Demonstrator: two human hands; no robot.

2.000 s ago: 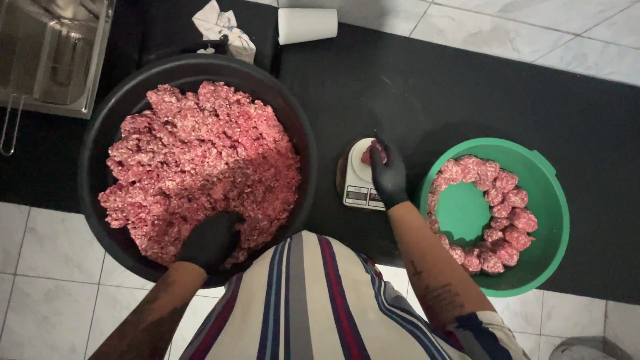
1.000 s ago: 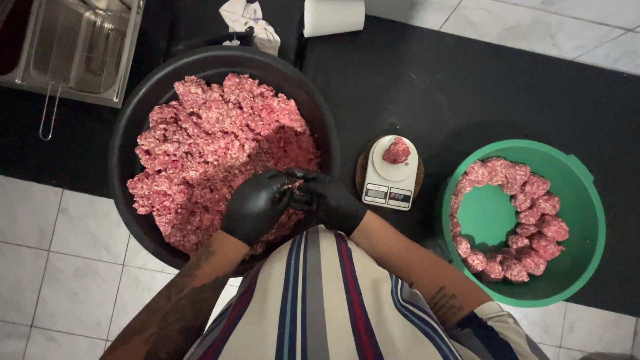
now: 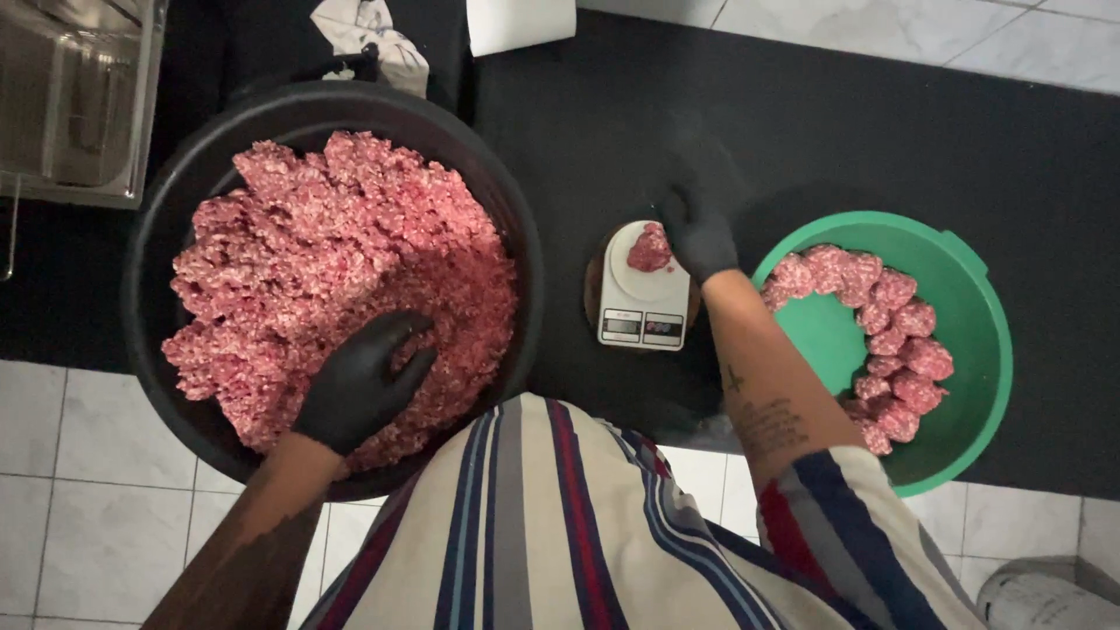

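Note:
A heap of ground meat fills much of a large black tub at the left. My left hand, in a black glove, rests on the meat with its thumb and fingers apart; a bit of meat shows between them. On a white digital kitchen scale lies a lump of ground meat. My right hand, also gloved in black, is just right of that lump, its fingers blurred and apparently empty. To the right, a green plastic basin holds several meatballs in a curved row.
A metal basket with a wire handle stands at the upper left. Beyond the tub are a crumpled cloth or paper and a white roll. The black table carries the tub, scale and basin. Tiled floor shows along both its edges.
My hands were together over the tub one second ago. Since then they have parted: the right has moved over beside the scale, while the left is on the meat.

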